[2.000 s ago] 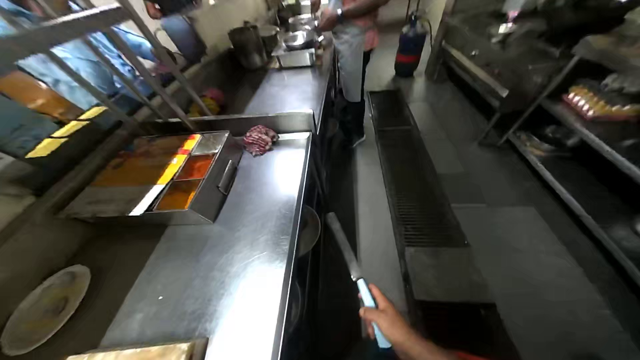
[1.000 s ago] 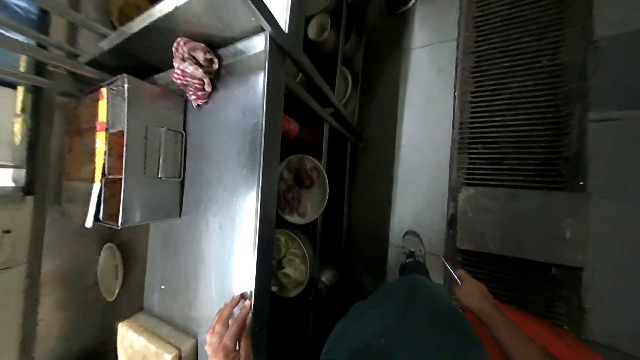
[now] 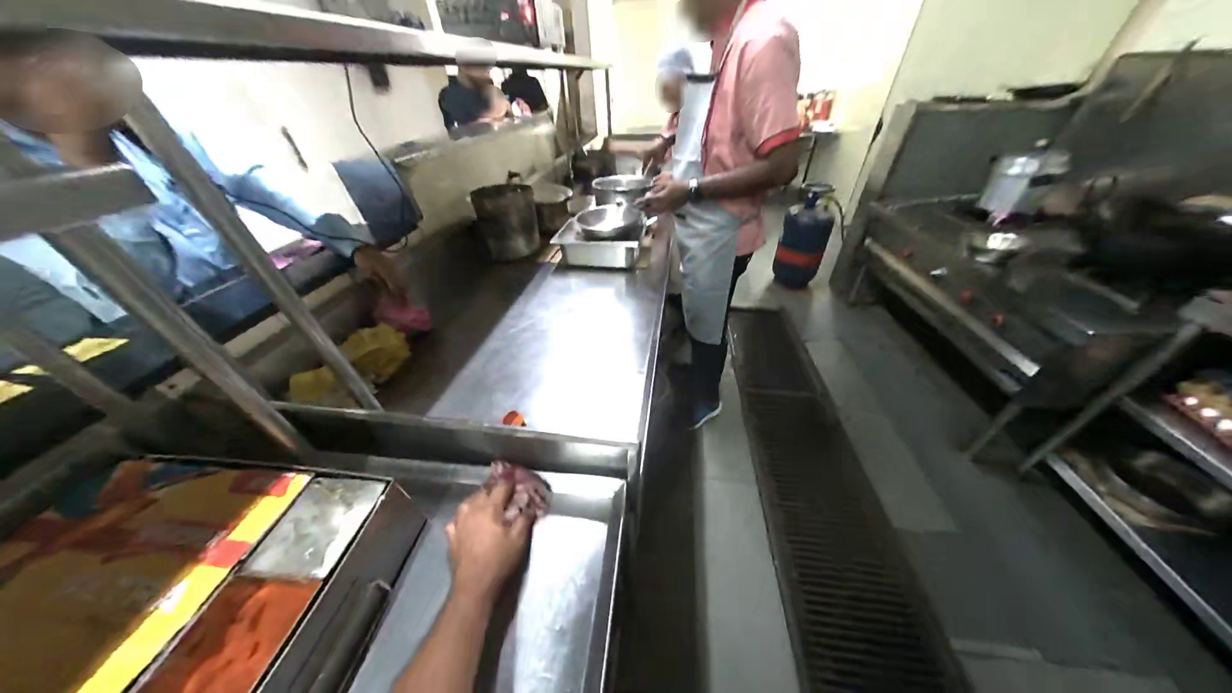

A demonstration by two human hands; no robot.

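In the head view my left hand [image 3: 486,541] reaches over the steel counter and is closed on a crumpled red-and-white cloth [image 3: 527,489] near the counter's raised back edge. Left of my forearm stands a steel spice box [image 3: 404,525] with a side handle; orange-red powder [image 3: 245,626] fills one compartment, and a yellow-and-red strip lies along its top. My right hand is outside the view, and so is the knife.
Beyond the raised edge a counter [image 3: 577,327] holds a steel tray [image 3: 599,252] with bowls and pots. A co-worker in an apron [image 3: 707,260] stands at its right side. A floor grate [image 3: 818,500] runs alongside; a gas cylinder [image 3: 805,241] stands farther back.
My left hand has moved from the near counter edge to the cloth and taken hold of it. My right hand has left the view. The view has swung up strongly.
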